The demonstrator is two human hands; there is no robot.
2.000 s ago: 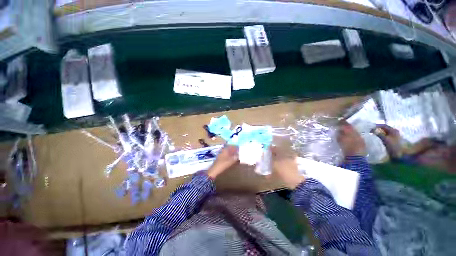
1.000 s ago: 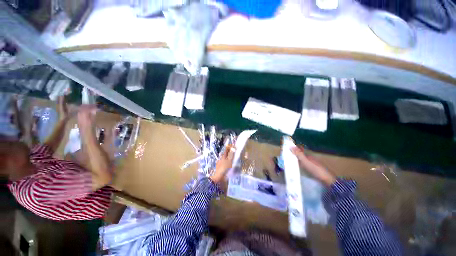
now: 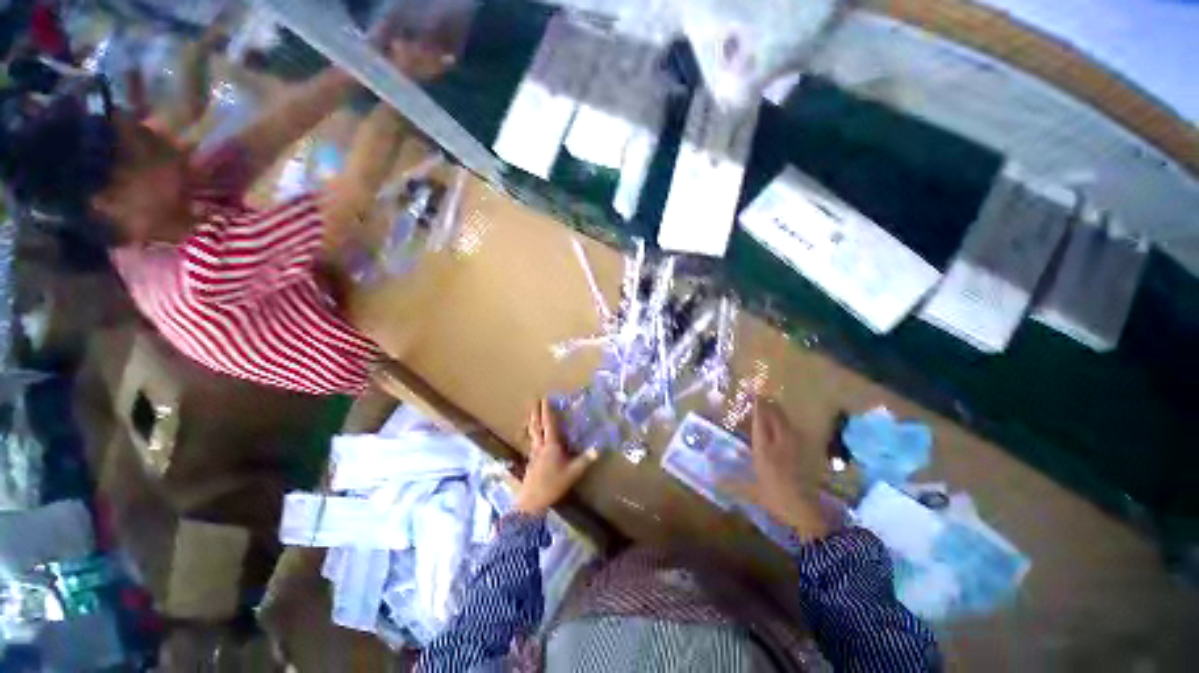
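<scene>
My left hand (image 3: 550,460) is at the ledge's near edge with fingers apart, beside the lower left of the pile of bagged accessories (image 3: 651,345). The pile is clear strips with silvery, purple-blue and dark bits. My right hand (image 3: 778,471) is blurred and lies over the right part of a flat printed strip (image 3: 706,455); whether it grips the strip cannot be told. Light-blue and white papers (image 3: 940,542) lie right of my right hand, with a small black part (image 3: 839,442) beside them.
An open carton of whitish trays (image 3: 395,519) stands at lower left. Slim white boxes (image 3: 839,247) lie on the green conveyor belt (image 3: 907,151) beyond the brown ledge (image 3: 480,309). A person in a red-and-white striped top (image 3: 257,289) works at left, past a slanting metal bar (image 3: 395,86).
The view has swung left and tilted. The long white piece and curved white strip at my hands no longer show there. My left hand has moved to the ledge's near edge, my right onto the printed strip.
</scene>
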